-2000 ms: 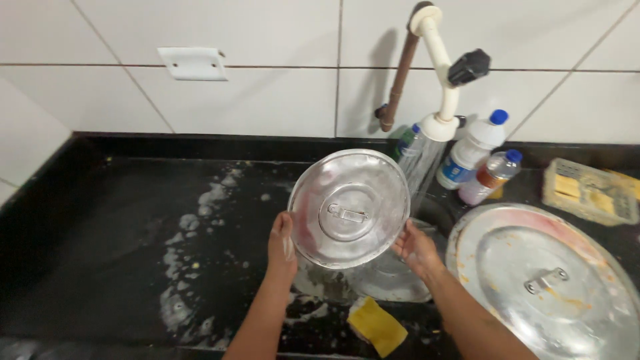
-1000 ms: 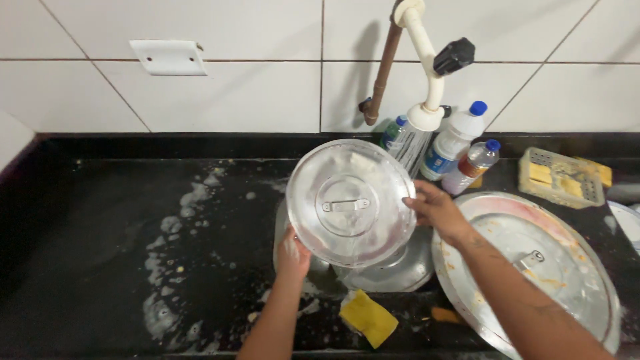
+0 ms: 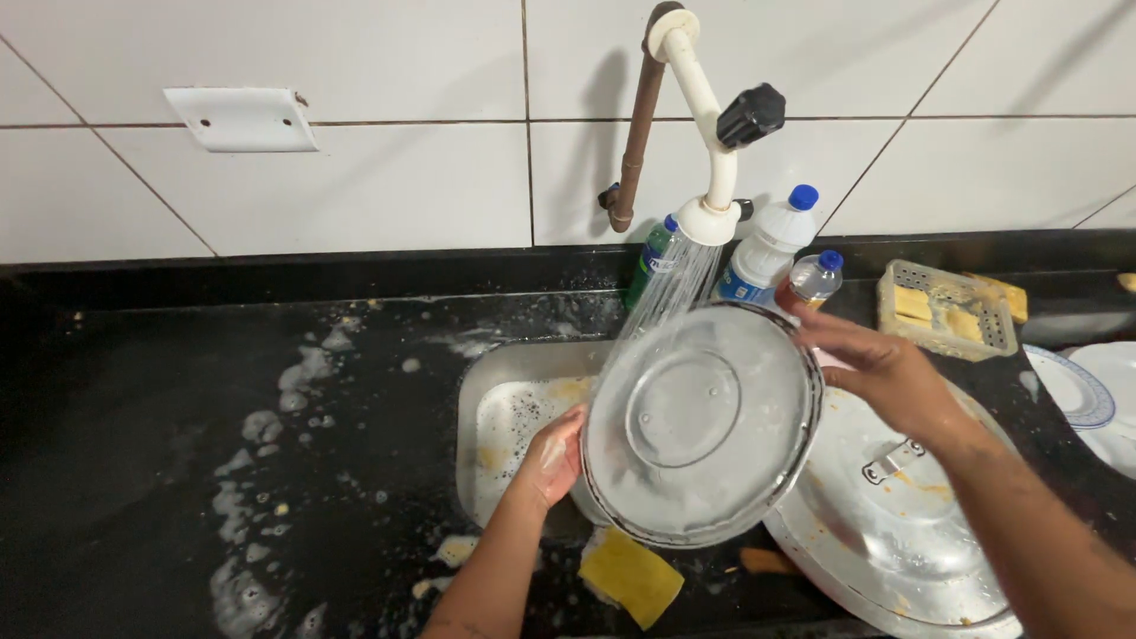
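A round metal pot lid (image 3: 683, 408) is tilted over the right part of the sink, its handle-less side with two rivets facing me. My left hand (image 3: 552, 457) grips its left rim. At its upper right rim is my right hand (image 3: 865, 364), fingers spread, thumb near the edge; the contact is partly unclear. Water falls from the white shower-type faucet (image 3: 707, 220) onto the upper part of the lid. The steel sink (image 3: 524, 426) lies behind and left of it. A yellow sponge (image 3: 632, 577) rests on the counter just below the lid.
A larger, food-stained lid (image 3: 887, 532) lies at right. Behind stand a green bottle (image 3: 650, 262), a white bottle (image 3: 770, 244) and a smaller blue-capped bottle (image 3: 815, 277). Farther right are a plastic basket (image 3: 948, 311) with yellow bars and some plates (image 3: 1069, 386). Suds dot the black counter (image 3: 115, 461).
The lid has been turned over: its handle side faced me before, and now its riveted inner side does. My right hand has moved up along the rim.
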